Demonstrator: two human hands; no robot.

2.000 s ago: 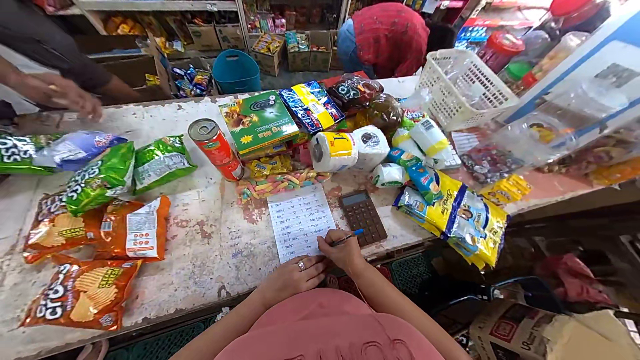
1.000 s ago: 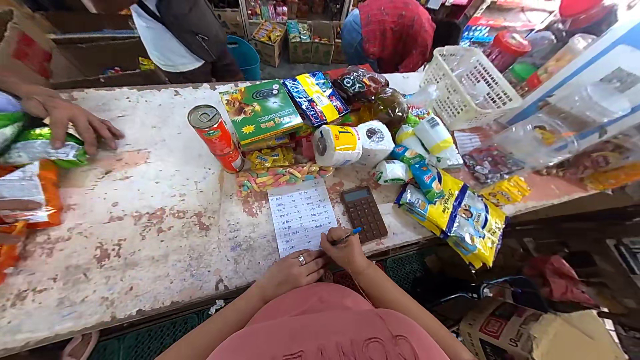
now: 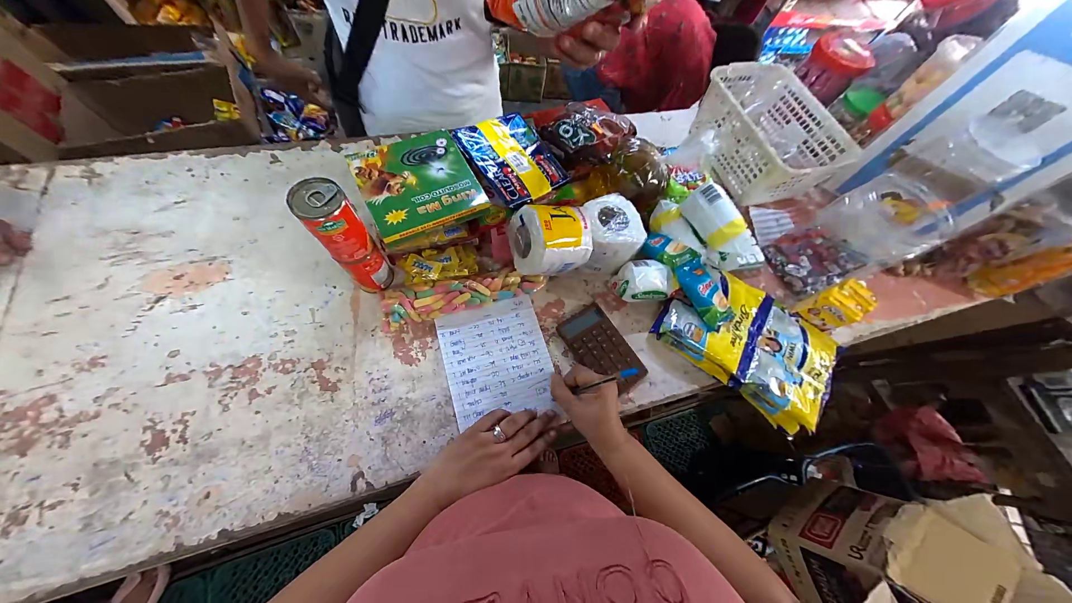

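Note:
My right hand (image 3: 590, 406) grips a blue-capped pen (image 3: 596, 384), its tip by the right edge of a handwritten sheet of lined paper (image 3: 494, 360). On the sheet's lower edge lies my left hand (image 3: 494, 448), palm down, a ring on one finger, holding nothing. A brown calculator (image 3: 601, 343) sits right of the paper, partly under the pen. Beyond the paper are a bag of colourful gummy candy (image 3: 461, 297), a red can (image 3: 339, 234), a green mosquito coil box (image 3: 419, 188) and toilet paper rolls (image 3: 550, 240).
The worn, paint-chipped counter (image 3: 209, 335) runs leftward. Yellow-and-blue packs (image 3: 783, 360) hang over its front edge at right. A white plastic basket (image 3: 770, 130) stands at the back right. Across the counter, a person in a white shirt (image 3: 427, 63) holds a bottle (image 3: 553, 12). Cardboard boxes lie lower right.
The snack bags at the left have gone from view. A person in a white shirt now stands across the counter with a bottle. My hands have stayed at the paper.

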